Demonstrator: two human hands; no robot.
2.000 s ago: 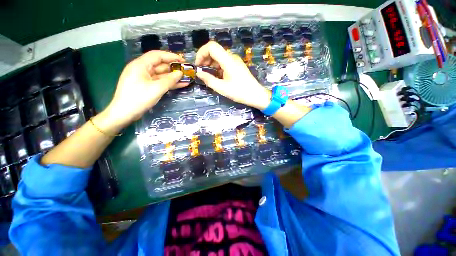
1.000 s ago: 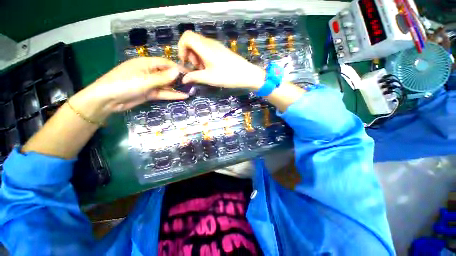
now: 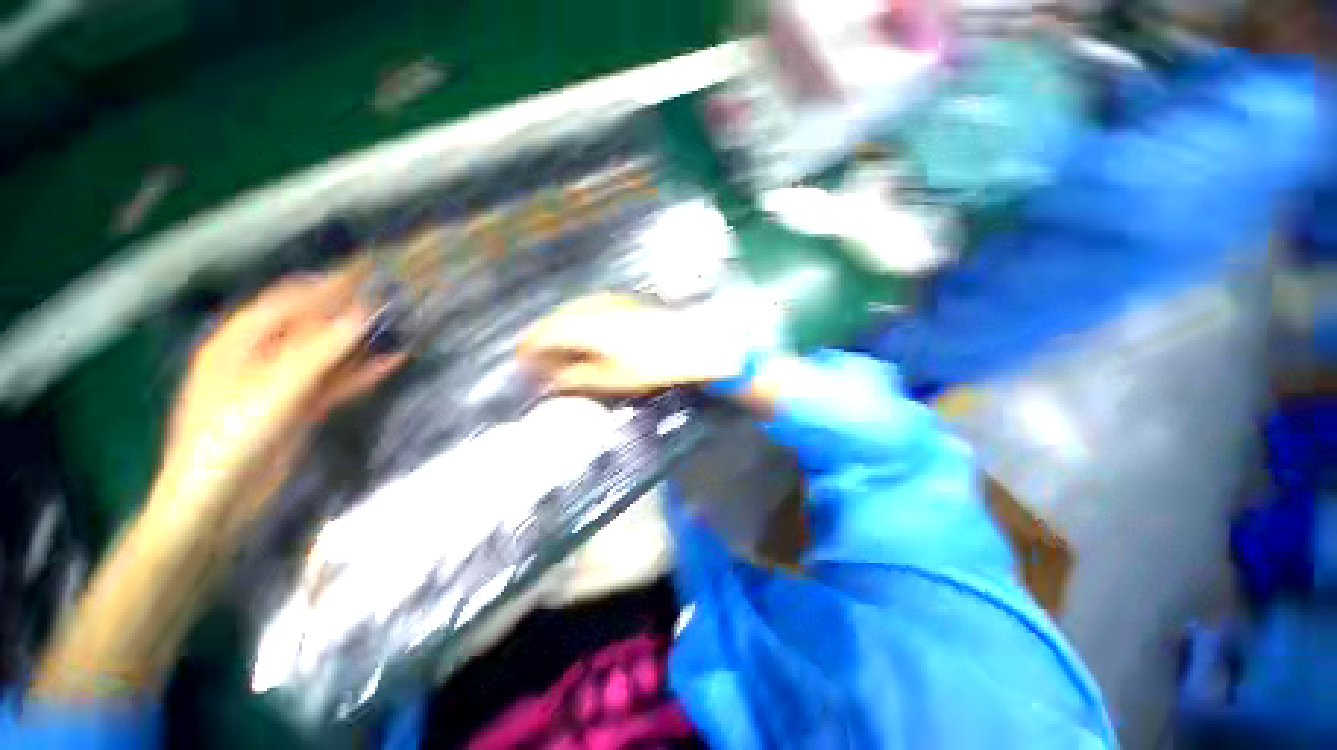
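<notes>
The frame is strongly blurred. My left hand [image 3: 286, 352] is over the left part of the clear blister tray [image 3: 455, 476], with a small dark piece [image 3: 384, 331] at its fingertips. My right hand [image 3: 631, 344] is over the right part of the tray, fingers pointing left; whether it holds anything is too blurred to tell. The two hands are apart. A blurred row of orange flex cables [image 3: 513, 223] shows along the tray's far side. Glare whitens the tray's near side.
A pale rail [image 3: 220, 227] runs beyond the tray. At the upper right are the blurred power supply [image 3: 836, 88], a white power strip [image 3: 880, 220] and a teal fan [image 3: 997, 132]. Blue cloth [image 3: 1129, 235] lies right of them. A dark tray edge [image 3: 37, 513] is at the far left.
The view has swung, so the tray looks tilted and the supply sits further left. My hands, together before, are now apart, the left at the tray's left and the right nearer its right side.
</notes>
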